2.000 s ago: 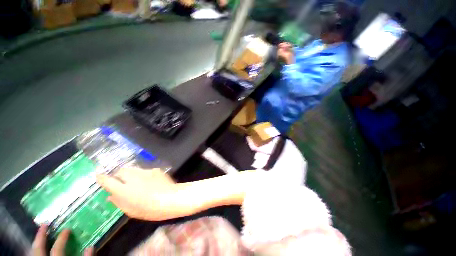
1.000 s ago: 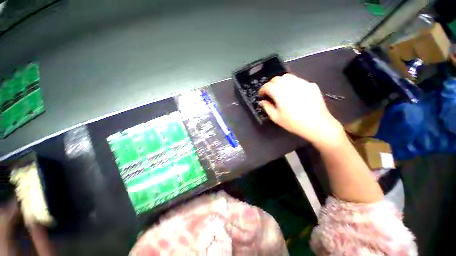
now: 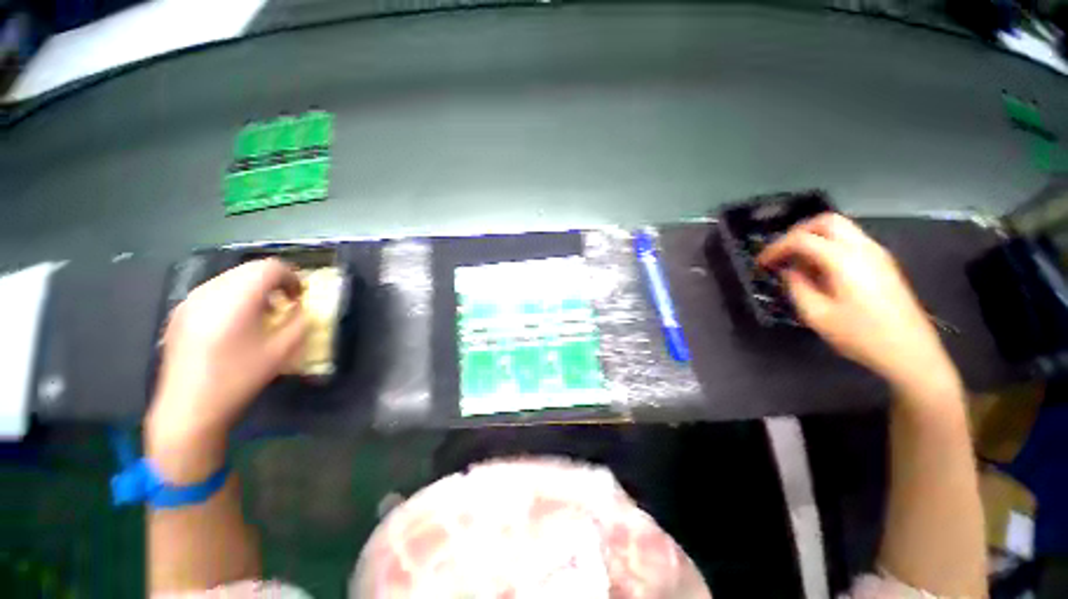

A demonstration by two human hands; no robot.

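Note:
My left hand (image 3: 234,334), with a blue band on the wrist, is in the left parts bin (image 3: 342,307), its fingertips at the cream parts (image 3: 316,322). My right hand (image 3: 853,293) reaches into the black right parts bin (image 3: 740,260), fingers bent together over the dark parts. Whether either hand's fingertips hold a part is too blurred to tell. The green PCB panel (image 3: 529,372) lies flat on the black mat between the bins, with glare on its upper half.
A blue marker pen (image 3: 663,300) lies on clear tape right of the panel. Another tape strip (image 3: 406,334) is on its left. The grey-green conveyor belt (image 3: 527,140) beyond carries another green panel (image 3: 279,164). A dark box (image 3: 1021,302) stands at far right.
The view has swung back to centre over the ledge. My right hand went from the panel to the right bin and stays there. My left hand now shows clearly in the left bin.

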